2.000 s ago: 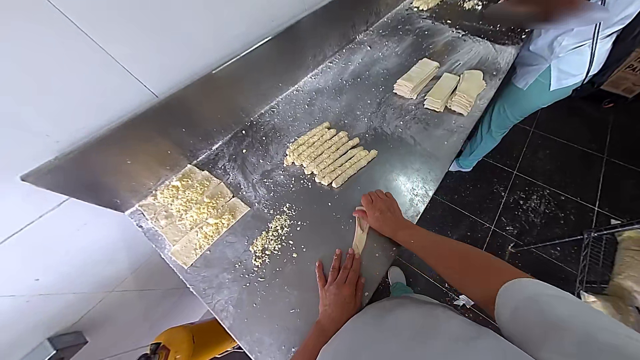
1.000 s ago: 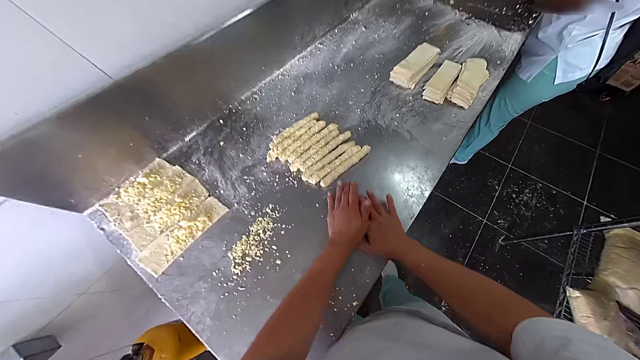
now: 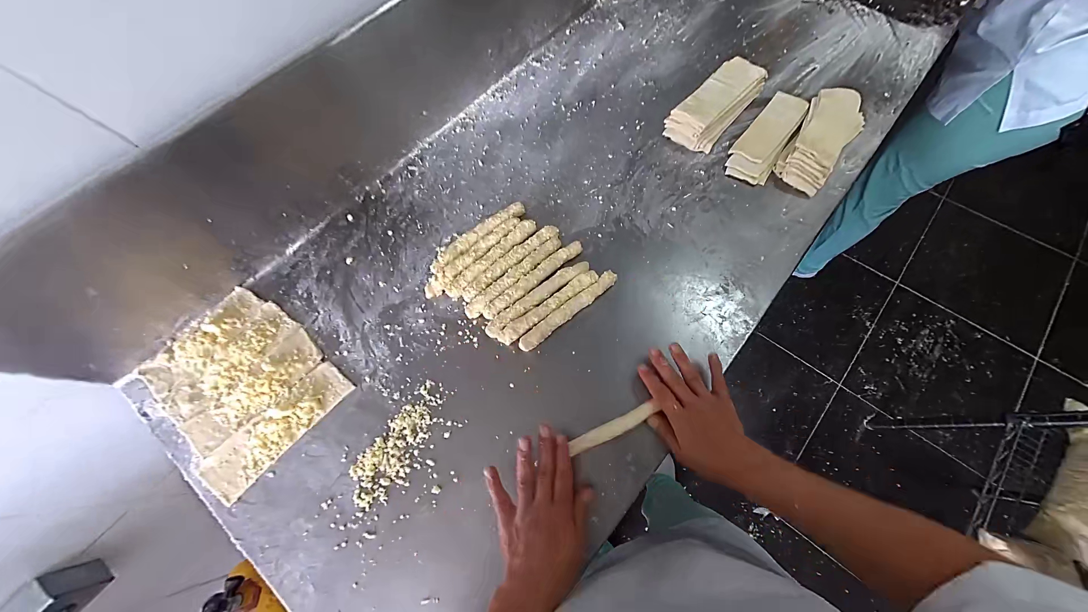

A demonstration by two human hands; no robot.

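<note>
A thin roll of dough [image 3: 614, 429] lies on the steel table near its front edge. My left hand [image 3: 541, 507] rests palm down with its fingertips at the roll's left end. At the other end, my right hand [image 3: 693, 414] lies flat with fingers spread, partly over the dough. Behind them, several crumb-coated dough sticks [image 3: 520, 276] lie side by side, touching. To the left is a pile of pale yellow crumbs [image 3: 393, 455]. Flat dough strips [image 3: 225, 467] at the far left are topped with grated filling [image 3: 238, 361].
Three stacks of dough strips [image 3: 716, 102] stand at the back right of the floured steel table [image 3: 595, 183]. A person in teal trousers [image 3: 909, 170] stands beyond the right edge. A wire rack [image 3: 1011, 476] is at the lower right, and a steel backsplash [image 3: 212, 161] runs behind.
My hands, side by side a second ago, have moved apart, and the dough roll now shows between them. Two seconds ago a shorter, flatter dough piece was between my hands.
</note>
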